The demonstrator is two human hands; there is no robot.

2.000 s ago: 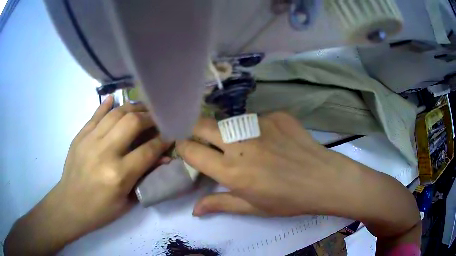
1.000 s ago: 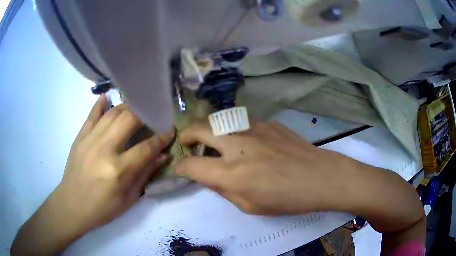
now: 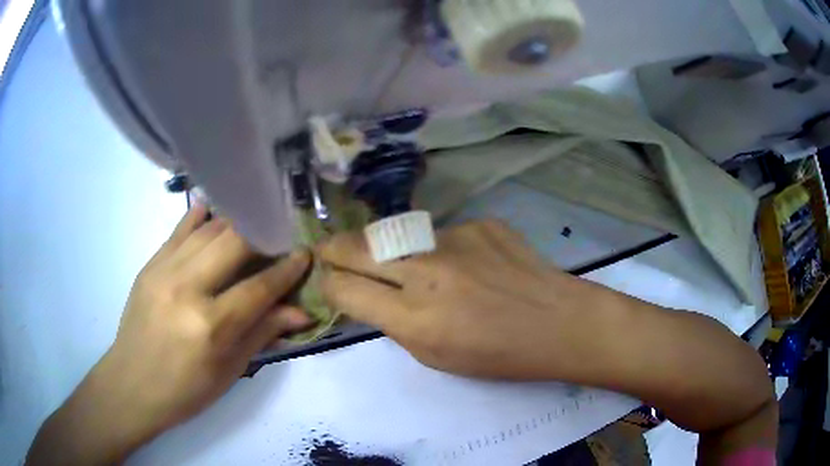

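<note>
An olive cloth piece (image 3: 314, 293) lies under the fingers at the needle, with a loose thread at its near edge. My left hand (image 3: 205, 300) presses on it from the left, fingers bent. My right hand (image 3: 473, 300) holds it from the right, thumb and fingertips close to the left fingertips. The pale khaki garment piece (image 3: 601, 164) runs behind the machine and to the right. The sewing machine head (image 3: 200, 109) fills the top; a small shiny metal part (image 3: 319, 202) shows just beyond the fingertips. The needle tip is hidden.
The ribbed white tension knob (image 3: 400, 236) is over my right hand. A larger cream knob (image 3: 514, 35) is higher up. The dark edge gap of the machine bed (image 3: 628, 254) runs behind my right forearm. A yellow tray (image 3: 794, 244) with metal bits is far right.
The grey-mauve band below the fingers has gone from view; the olive cloth edge and thread now show there. The machine head appears shifted left in view. Both hands keep nearly the same place.
</note>
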